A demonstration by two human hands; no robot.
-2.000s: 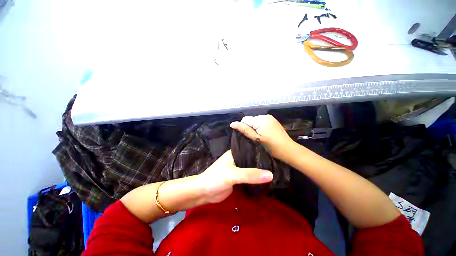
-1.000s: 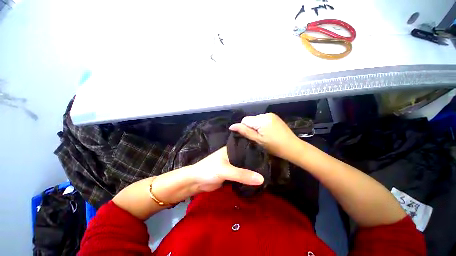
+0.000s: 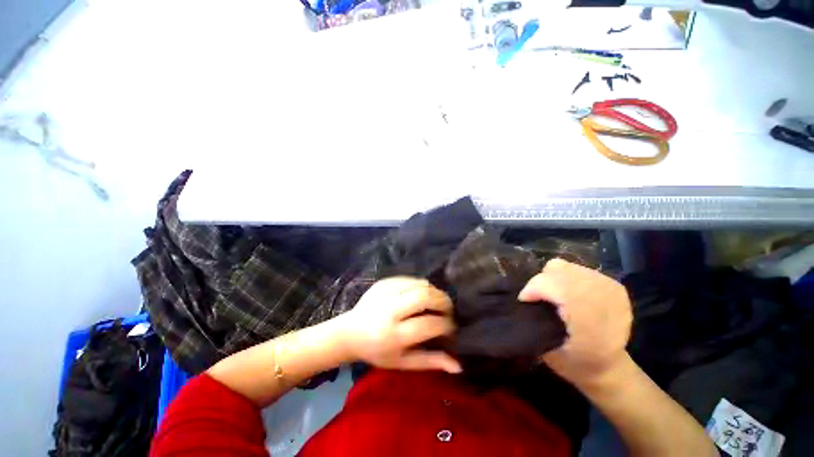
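Observation:
The dark plaid garment [image 3: 277, 290] lies across my lap and hangs off the left side, below the table's front edge. My left hand [image 3: 406, 323] grips bunched dark cloth at the middle. My right hand [image 3: 585, 317] holds the other side of the same dark lining [image 3: 504, 330], with the thumb on top and the fingers hidden by cloth. A dark fold of cloth [image 3: 446, 223] rises over the table's edge between the hands.
The white table [image 3: 312, 134] has a measuring scale [image 3: 643, 205] along its front. Red and orange-handled scissors [image 3: 629, 129] lie at right, near small black pieces [image 3: 609, 82]. A blue bin [image 3: 165, 384] stands lower left. A handwritten label [image 3: 745, 433] lies on black cloth at lower right.
My hands have moved apart, the right one to the right and down. The cloth between them is spread wider, and part now stands over the table's edge. The view shows more of the table's back.

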